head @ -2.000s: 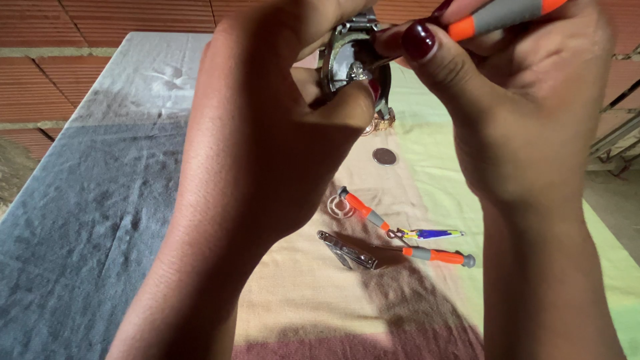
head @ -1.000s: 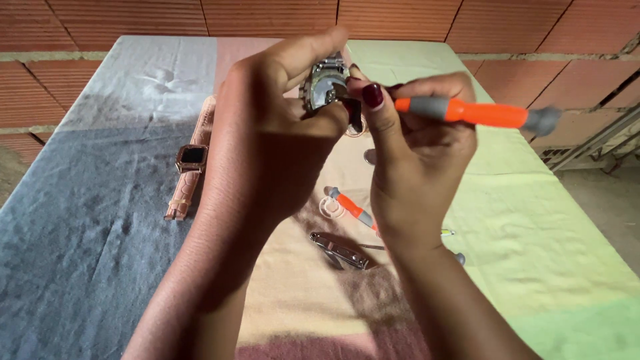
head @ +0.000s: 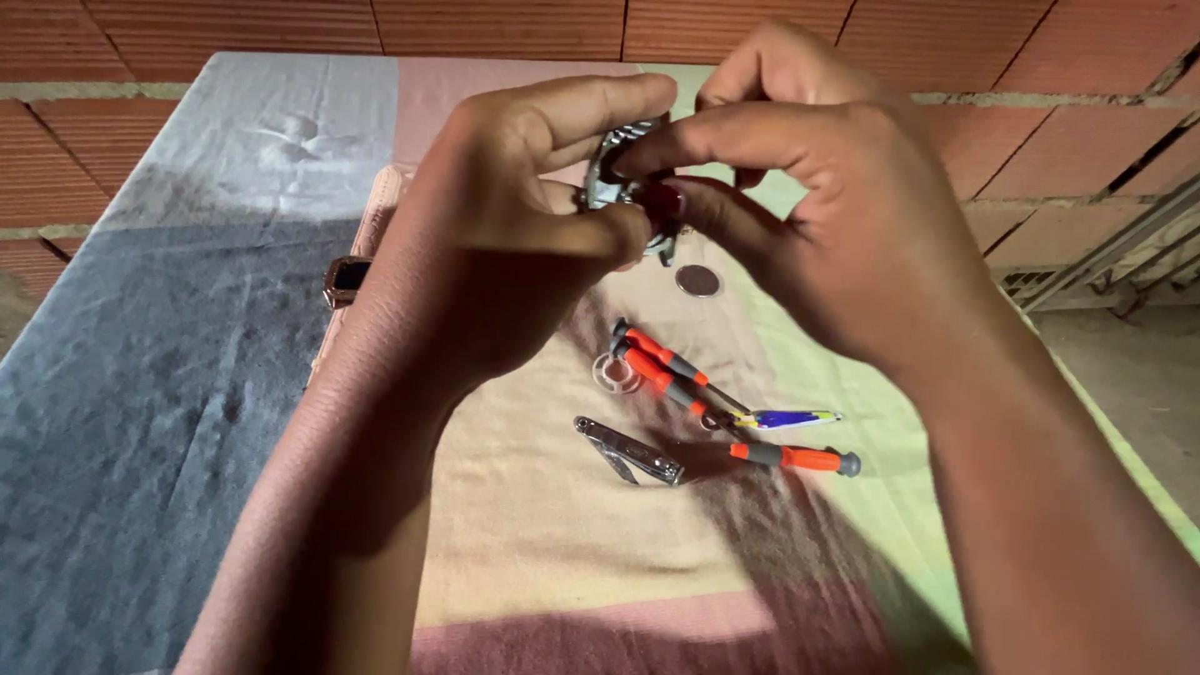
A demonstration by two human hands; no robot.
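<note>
My left hand [head: 525, 206] grips a metal wristwatch [head: 609, 187] by its case and band, raised above the far part of the table. The thumb and index finger of my right hand [head: 797, 178] pinch at the watch's opened side; whether a small part is between them is hidden. Below the watch, a round dark disc [head: 697, 280] lies on the cloth. Nearer to me are precision screwdrivers with orange and grey handles, two side by side [head: 661, 375] and one apart [head: 795, 457]. A clear plastic ring [head: 616, 372] lies by the pair.
A folding nail clipper [head: 630, 450] lies left of the lone screwdriver. A small blue and yellow item [head: 787, 419] is beside the screwdriver tips. A second watch with a pink strap [head: 349, 278] lies behind my left forearm. A brick wall [head: 506, 26] stands behind the cloth-covered table [head: 525, 553].
My right hand held an orange and grey screwdriver at the watch; it has let go of it, and another screwdriver now lies on the cloth. My left hand still holds the watch.
</note>
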